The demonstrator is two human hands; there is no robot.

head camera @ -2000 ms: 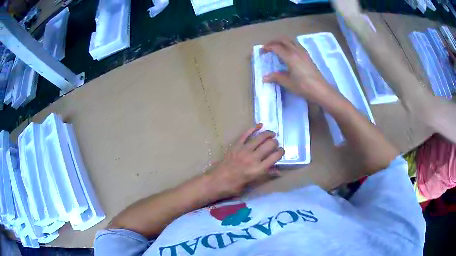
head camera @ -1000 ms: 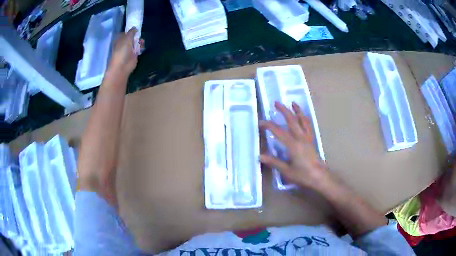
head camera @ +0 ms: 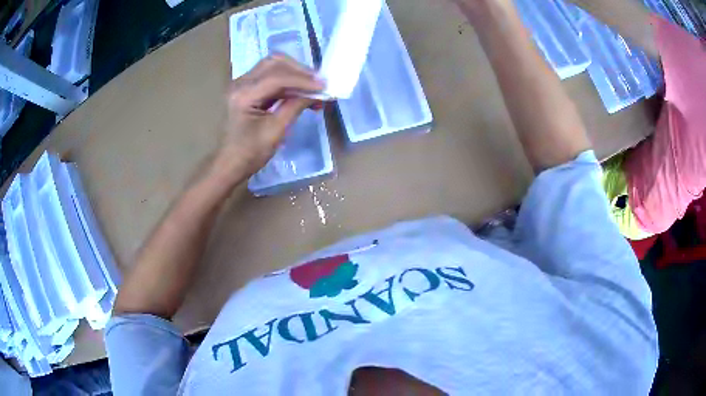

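Observation:
My left hand is shut on the lower end of a white bar or strip, held tilted above two white trays. One tray lies partly beneath my left hand, its hollows facing up. The other tray lies beside it on the right, also hollows up and partly covered by the white bar. My right arm stretches up to the top edge, where my right hand is mostly cut off; its fingers do not show.
A leaning pile of white trays stands at the left of the cardboard-covered worktop. A grey-white post and the dark belt are at upper left. More trays lie at upper right, near another person's pink sleeve.
My left hand has come back from the belt and now holds the white bar over the trays. My right hand has left the tray and reached to the top edge. The view has shifted.

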